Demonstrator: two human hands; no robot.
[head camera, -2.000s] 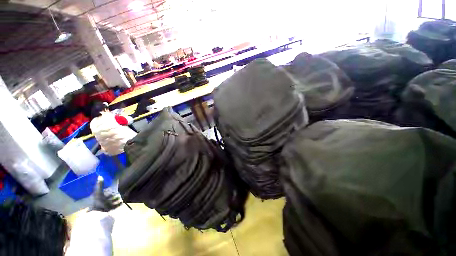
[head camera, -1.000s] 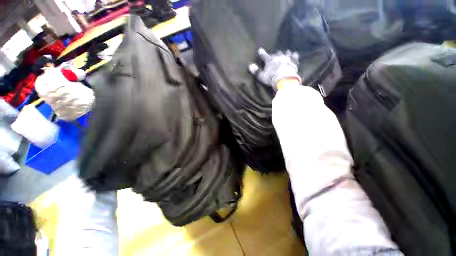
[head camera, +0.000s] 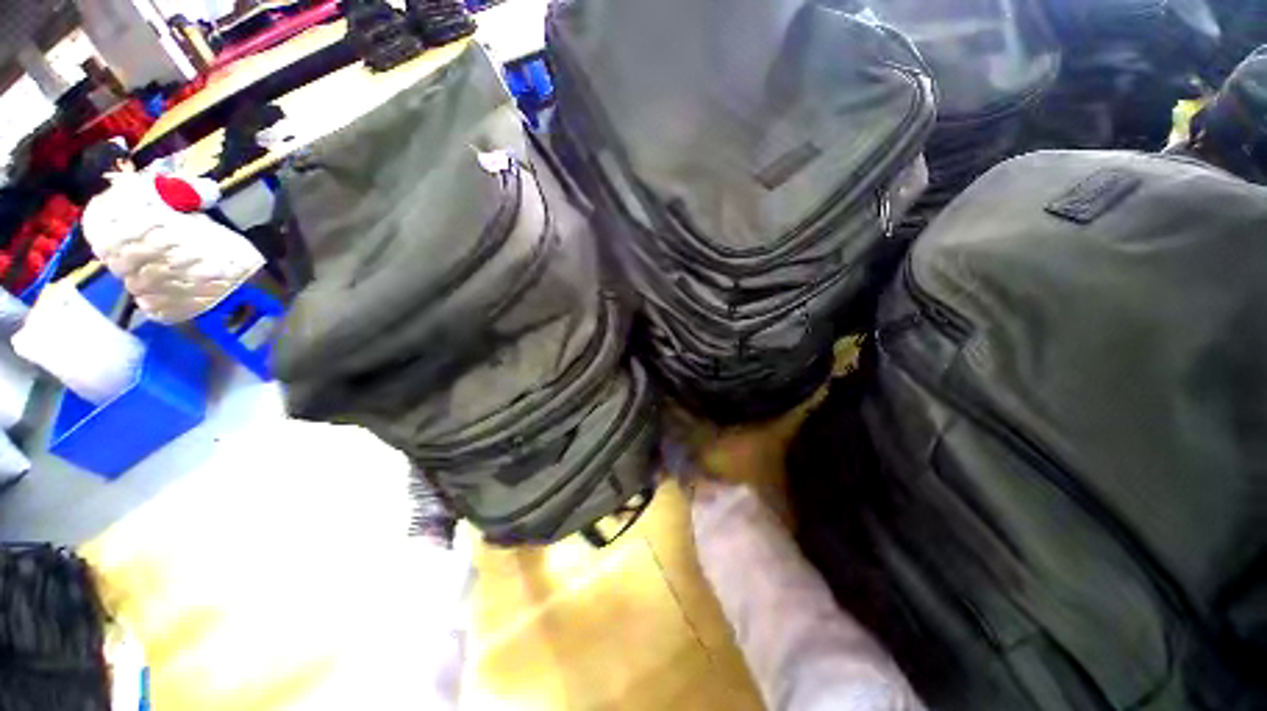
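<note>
A leaning pile of olive-green backpacks (head camera: 417, 264) stands at centre left, with a black loop at its lower right. A second pile (head camera: 723, 125) stands behind it at centre, its top bag showing a small dark label. My left sleeve (head camera: 334, 542) is overexposed white; a small blurred grey part of my left hand (head camera: 434, 511) shows at the left pile's lower left edge. My right hand (head camera: 678, 456) is small and blurred at that pile's lower right side, near the second pile's base. The fingers of both hands are hidden or unclear.
A large backpack pile (head camera: 1112, 320) fills the right side, with more bags behind. The yellow table (head camera: 598, 625) shows below. A black bundle (head camera: 49, 625) is at the lower left. A person in a pale quilted vest (head camera: 160, 250) is near a blue crate (head camera: 132, 417) and blue stool.
My right hand has moved from the second pile's front down to the left pile's lower right side. The left pile's top bag now sits flatter and less blurred. My left arm has moved right.
</note>
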